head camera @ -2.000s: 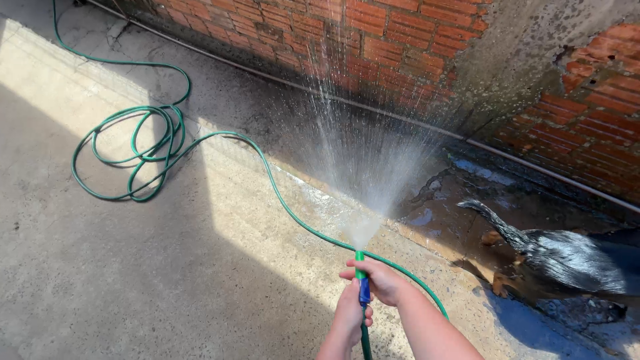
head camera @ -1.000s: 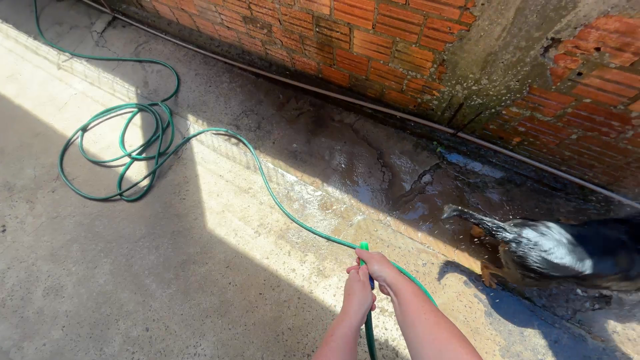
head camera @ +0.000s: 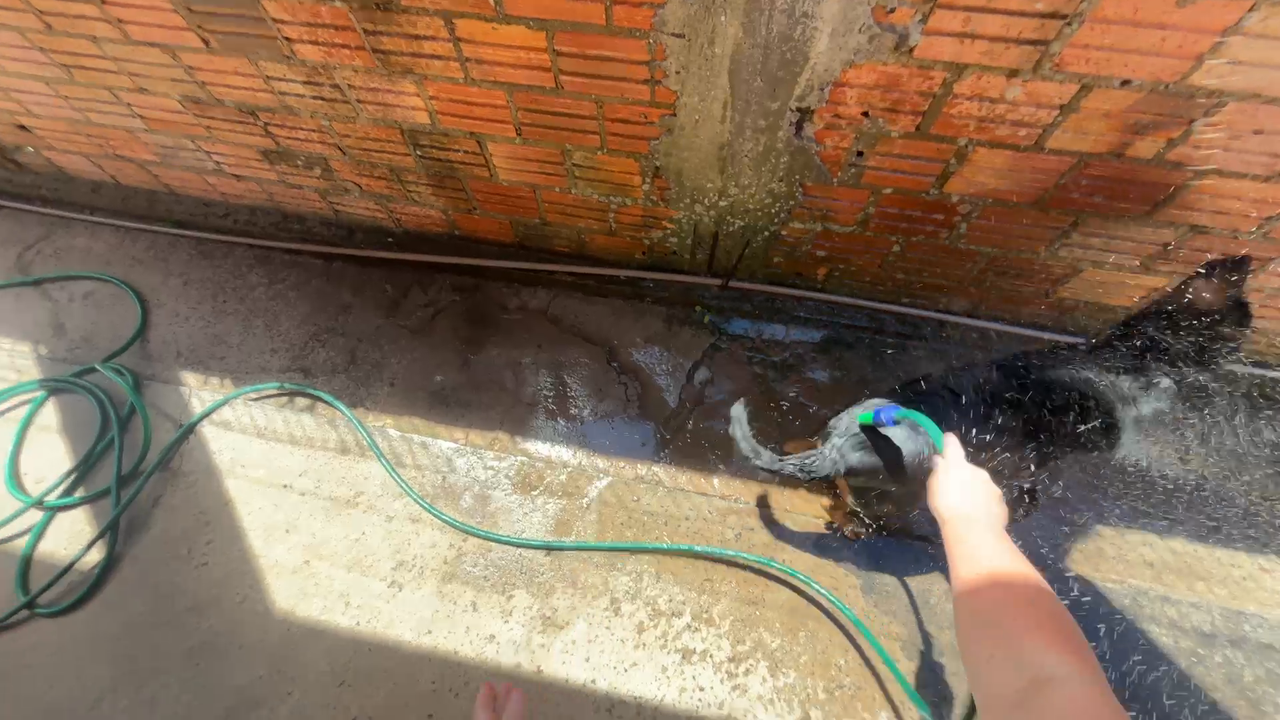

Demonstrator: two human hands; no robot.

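My right hand (head camera: 966, 490) is closed around the green garden hose (head camera: 600, 546), a little behind its blue and green nozzle (head camera: 880, 416). The nozzle overlaps the rump of a wet black dog (head camera: 1050, 405) in view; whether it touches the fur I cannot tell. Droplets fly around the dog, whose curled tail (head camera: 750, 440) points left and whose head is at the far right by the wall. Of my left hand (head camera: 499, 702) only fingertips show at the bottom edge, away from the hose; the rest is out of frame.
A brick wall (head camera: 500, 100) with a concrete column (head camera: 735, 120) runs across the back. A thin pipe (head camera: 560, 266) lies along its foot. Loops of hose (head camera: 120, 440) rest on the concrete at the left. The cracked ground by the wall is wet, with a puddle (head camera: 615, 437).
My left hand has let go of the hose and dropped to the bottom edge. My right hand has moved right, toward the dog, with the hose end. The view has shifted right.
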